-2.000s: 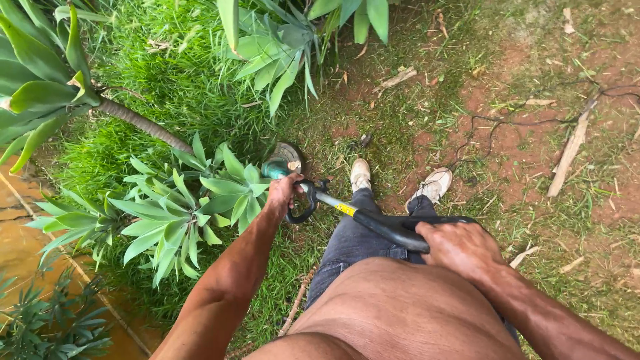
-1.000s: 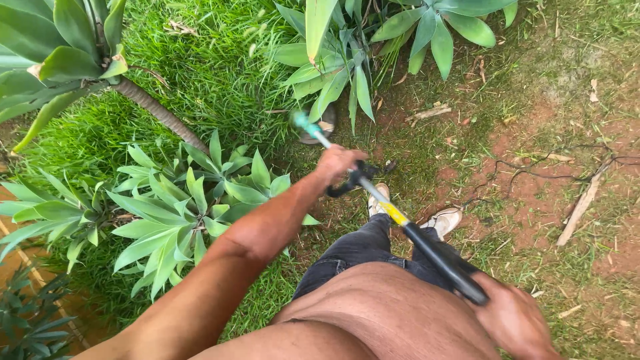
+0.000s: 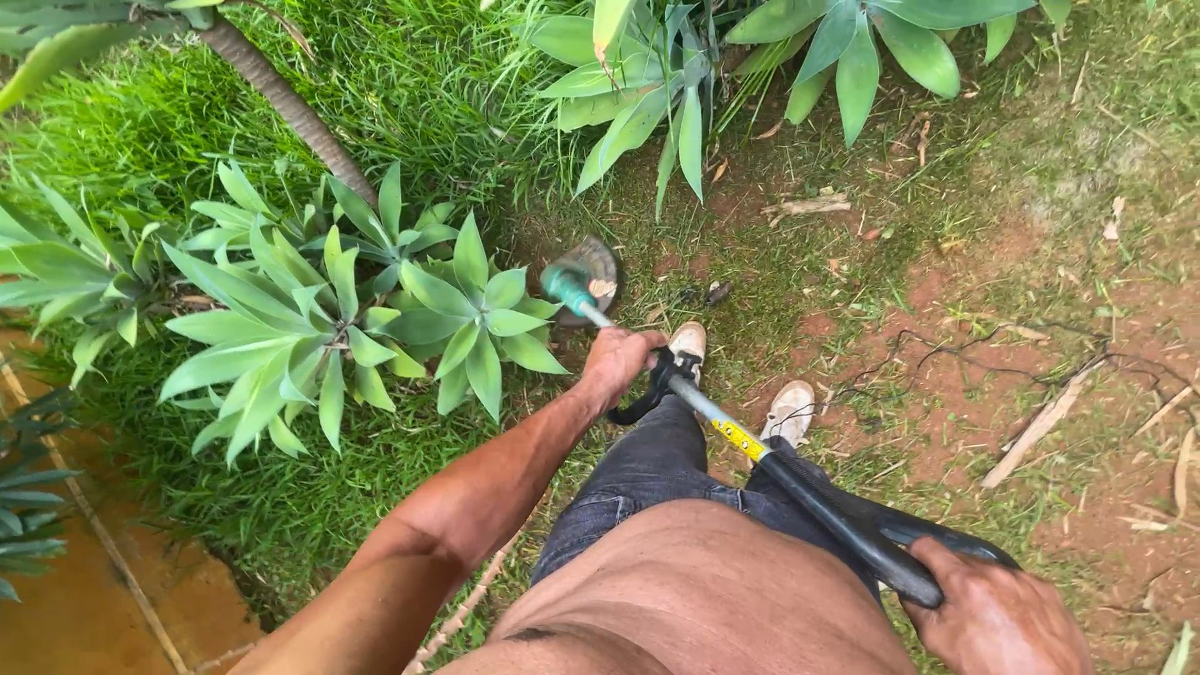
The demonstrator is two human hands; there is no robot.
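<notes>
An electric string trimmer slants across the head view, its teal motor head and dark round guard low over the ground beside the agave plants. My left hand is closed on the shaft, just above the head and next to the black loop handle. The black rear handle lies in my right hand at the lower right; its fingers are partly hidden. A yellow label with markings is on the shaft.
My shoes stand on the soil near the shaft. A dark cable and wood strips lie at the right. More agaves grow at the top, thick grass behind the plants, and an orange paved edge runs at lower left.
The trimmer head, further up by the upper agave a second ago, has come back down beside the lower agaves. Both hands have kept hold of the tool.
</notes>
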